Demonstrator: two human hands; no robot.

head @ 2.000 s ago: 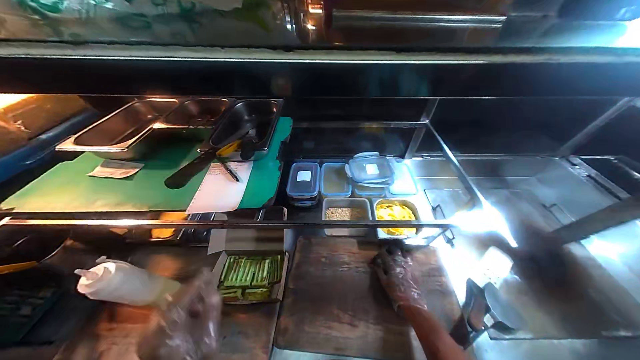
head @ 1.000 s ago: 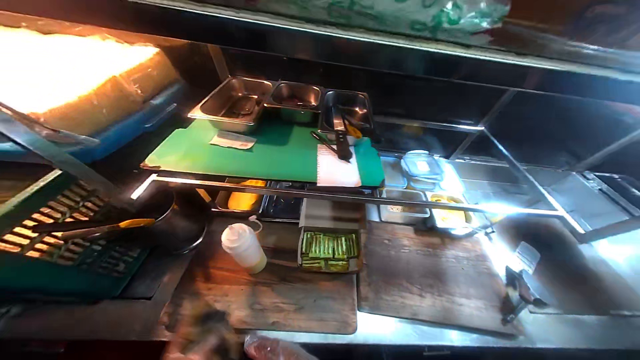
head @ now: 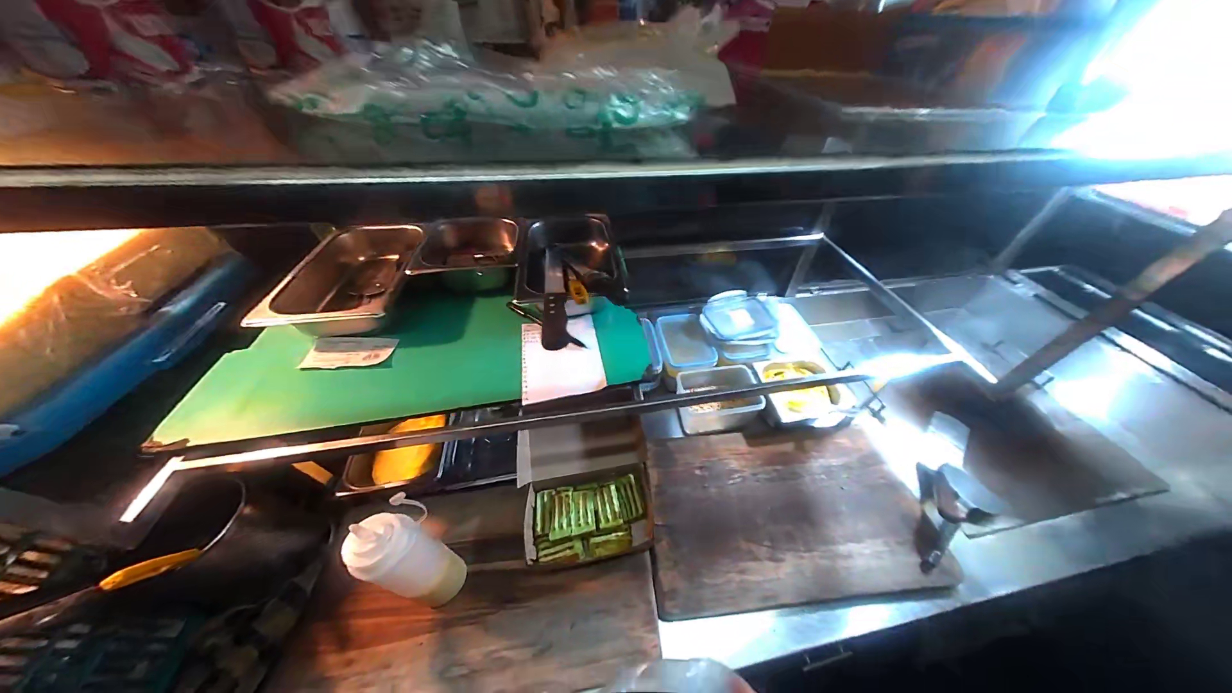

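Observation:
Only a sliver of what looks like my right hand (head: 681, 677), in a clear plastic glove, shows at the bottom edge, below the wooden boards; its fingers and anything in them are hidden. My left hand is out of view. Above that sliver, an open box of green packets (head: 589, 515) rests near the inner edge of the left wooden board (head: 500, 616). Left of the box, a white squeeze bottle (head: 404, 558) with its cap flipped back holds some pale sauce. A second wooden board (head: 789, 520) lies to the right.
A metal-framed shelf holds a green cutting board (head: 443, 361), steel pans (head: 337, 279) and a black-handled knife (head: 554, 322). Lidded tubs (head: 741, 318) and a tub of yellow food (head: 797, 390) stand behind the right board. A black pan (head: 202, 520) is at left, a metal tool (head: 948, 505) at right.
Two seconds ago my gloved right hand was over the right board and my left near the bottle; both then moved to the bottom edge. Now my left hand is gone from view. The view has shifted.

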